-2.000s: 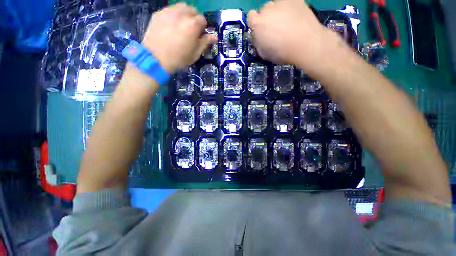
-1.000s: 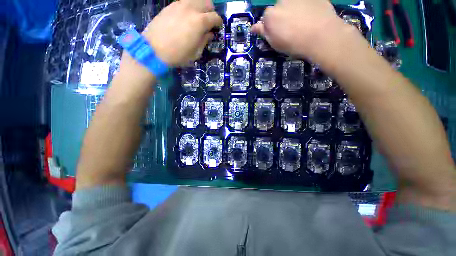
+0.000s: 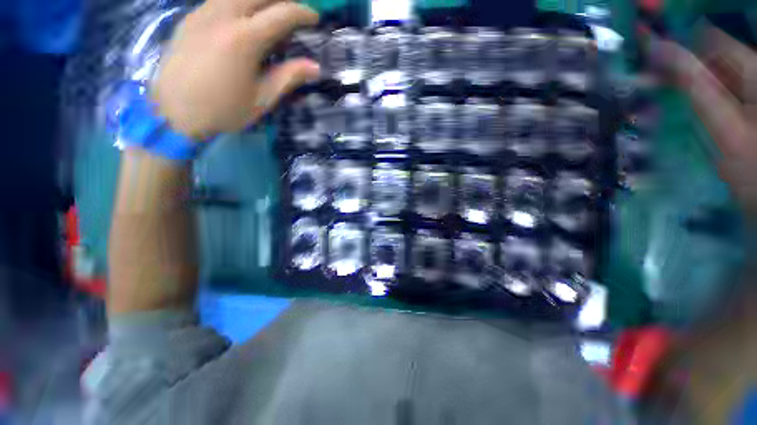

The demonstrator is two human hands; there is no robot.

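The black blister tray (image 3: 448, 154) lies in front of me with four rows of silvery electronic modules (image 3: 434, 189) in its pockets; the picture is blurred. My left hand (image 3: 228, 70), with a blue band at the wrist, is over the tray's upper left corner. Its thumb and fingers are apart and nothing shows between them. My right hand (image 3: 718, 91) is off the tray at the upper right, blurred and partly cut off by the edge; whether it holds anything cannot be told.
A green mat (image 3: 236, 178) lies under the tray. A clear plastic cover, strongly blurred, is at the upper left beyond my left hand. Blurred red items show below the bench at the right (image 3: 639, 361) and at its left edge (image 3: 73, 241).
My hands have parted from the tray's top row. The left moved left and its fingers spread; the right moved far right, off the tray. The top row's modules are now uncovered.
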